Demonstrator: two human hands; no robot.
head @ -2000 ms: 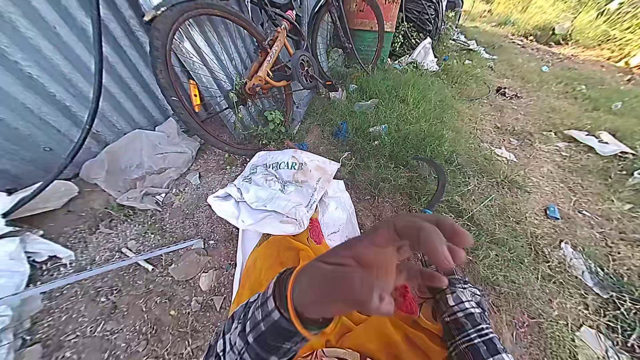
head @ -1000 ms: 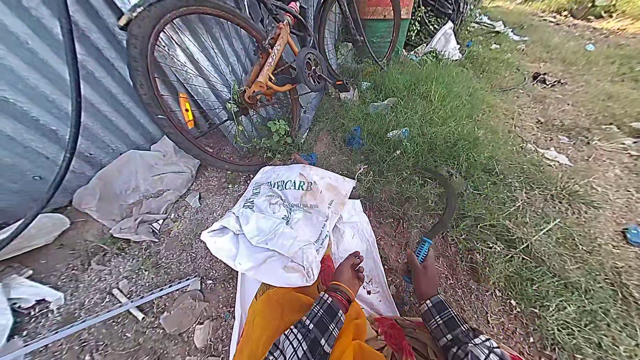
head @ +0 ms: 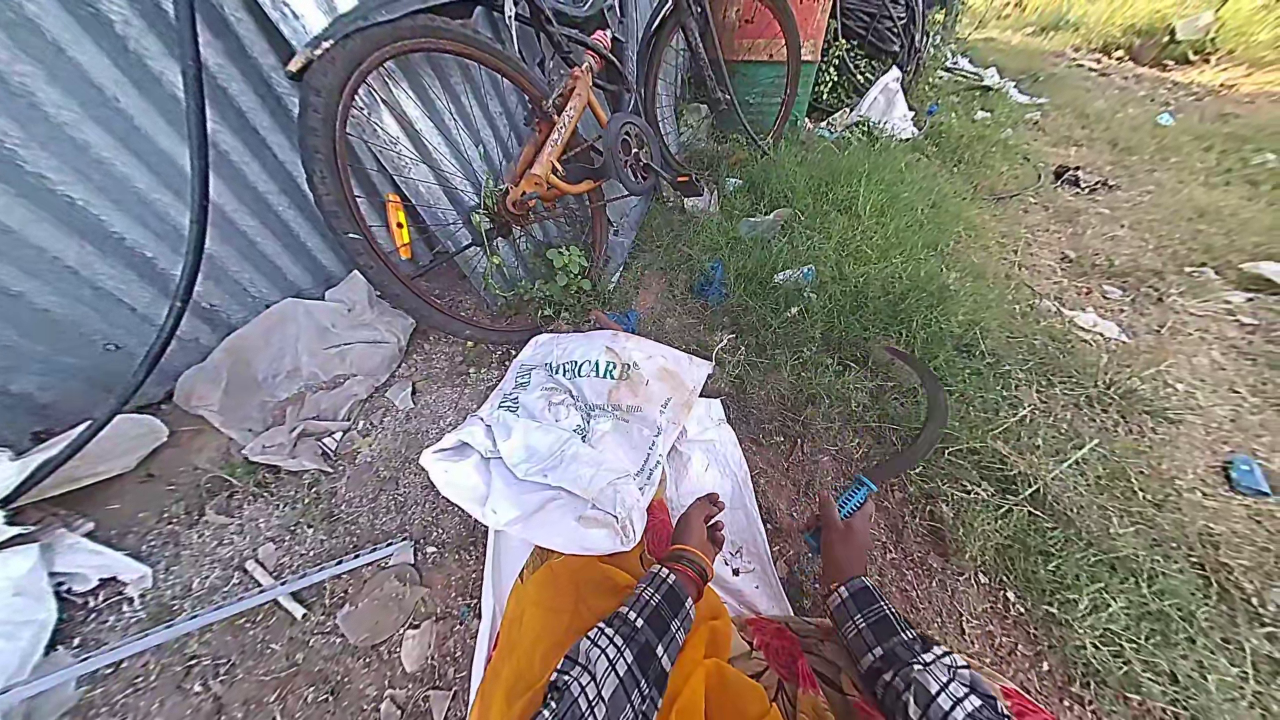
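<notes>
My right hand (head: 846, 545) is closed around the blue handle of a sickle (head: 915, 440), whose dark curved blade points up and away over the grass edge. My left hand (head: 699, 527) rests above a white sheet (head: 715, 480) beside my lap, its fingers curled; whether anything small is between them cannot be told. A white woven sack (head: 575, 430) with green print lies crumpled just ahead of my knees, partly over that sheet. Orange cloth (head: 610, 620) with red patterned parts covers my lap.
A rusty bicycle (head: 560, 140) leans on a corrugated metal wall (head: 90, 200). At left lie a torn plastic sheet (head: 300, 360), a metal strip (head: 210, 615) and stones. A black cable (head: 192, 200) hangs by the wall. Grass (head: 860, 250) with litter spreads to the right.
My hands were close together over my lap two seconds ago and are now apart. The right hand now plainly grips the sickle's handle, as it did one second ago.
</notes>
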